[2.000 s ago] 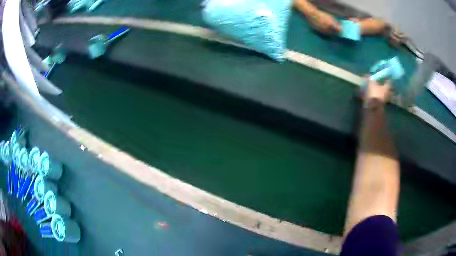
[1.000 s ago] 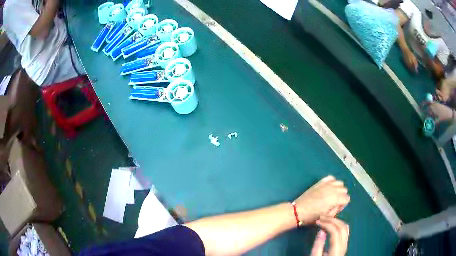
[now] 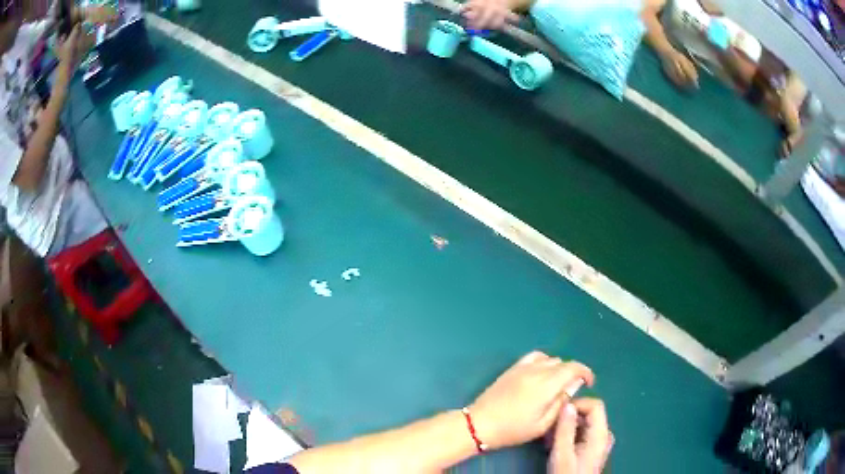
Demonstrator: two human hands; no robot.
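Observation:
My left hand, with a red wrist cord, is at the lower middle over the bench. My right hand is against it, cut off below by the picture's edge. Their fingertips meet at a small pale spot; whether it is a part or a nail I cannot tell. Small pale-blue parts lie loose on the green bench. Open fan units with blue strips in their handles lie in rows at the left.
A black parts tray stands at the lower right. A pale rail edges the dark green conveyor belt, which carries fans and a white sheet. Beyond are a bulging bag and other people's hands. A red stool stands left.
Two seconds ago one arm reached across the belt; now both hands are together over the bench. Since one second ago the view has shifted, showing the tray and more fans on the belt.

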